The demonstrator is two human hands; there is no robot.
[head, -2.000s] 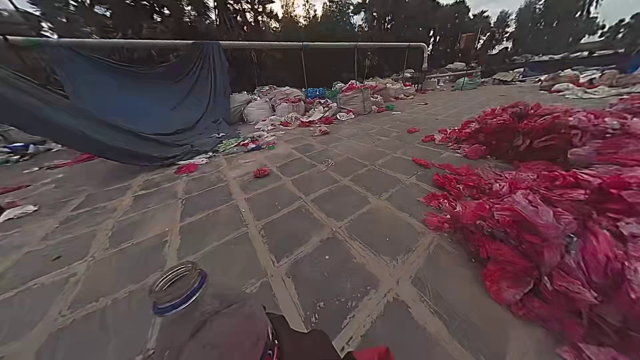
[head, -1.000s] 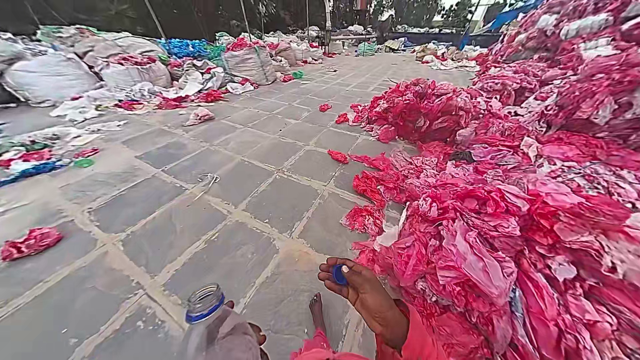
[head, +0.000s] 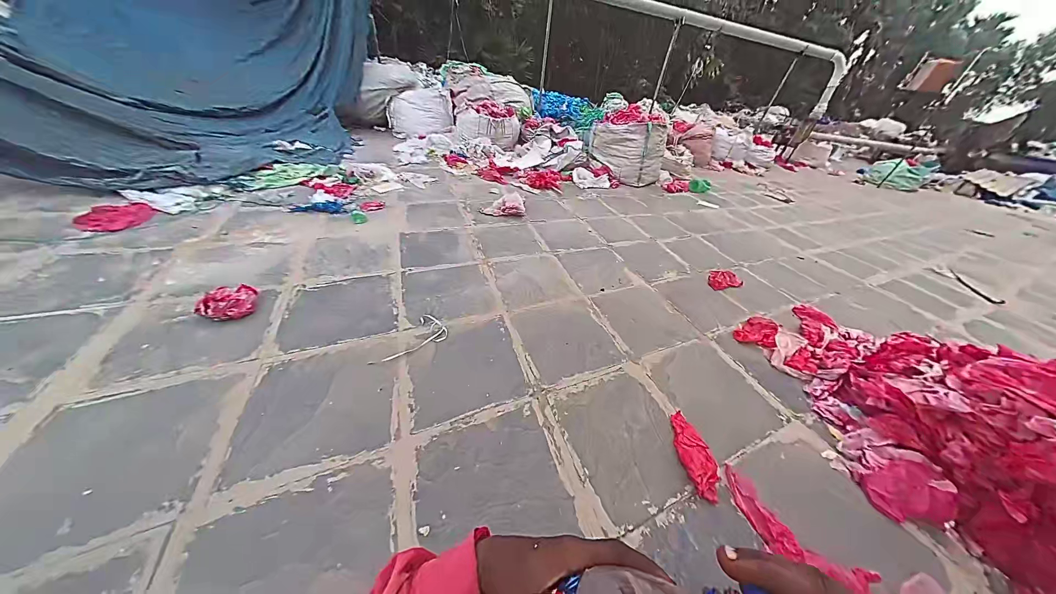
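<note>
At the bottom edge my left hand point(head: 569, 561), in a red sleeve, curls around a clear plastic bottle point(head: 623, 581), of which only a small part shows; a bit of blue lies beside it under the fingers. To the right, the thumb of my right hand point(head: 775, 569) points toward the bottle, with a sliver of blue below its tip. The rest of that hand is cut off by the frame, so its grip is hidden. Red plastic film strips point(head: 695, 458) lie on the paving just beyond the hands.
A large pile of red and pink plastic film point(head: 924, 421) lies at the right. Filled white sacks point(head: 631, 148) and loose plastics stand at the back. A blue tarpaulin point(head: 165, 91) hangs at the upper left. Red scraps point(head: 227, 303) and a thin cord point(head: 425, 338) lie on the stone paving.
The view has swung left. One second ago my right hand was raised with a blue cap and my left held the open bottle upright; both hands are now at the bottom edge.
</note>
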